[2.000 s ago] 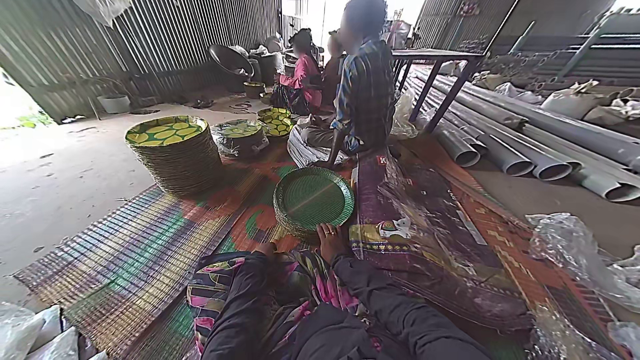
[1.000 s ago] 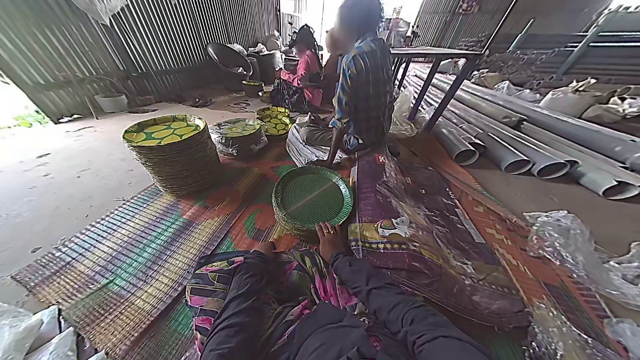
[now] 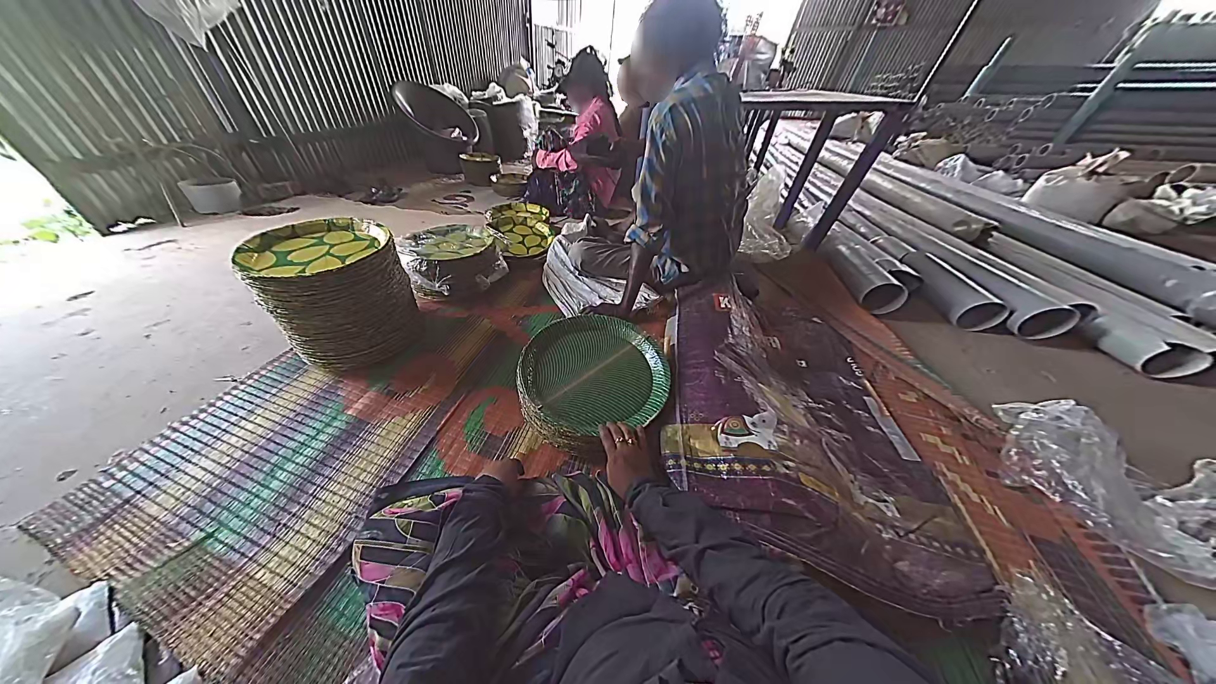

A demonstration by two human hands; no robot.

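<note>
A stack of round green plates with ribbed faces stands on the woven mat just beyond my lap. My right hand touches the near rim of the stack, its fingers laid on the edge and a ring on one finger. My left hand rests near my knee on the patterned cloth, left of the stack and apart from it; its fingers are partly hidden. A taller stack of plates with a yellow and green pattern stands farther left.
Wrapped plates and another yellow-green stack stand behind. A person in a checked shirt sits beyond the green plates; others sit farther back. Purple printed sheeting lies right, with pipes, a table and clear plastic beyond.
</note>
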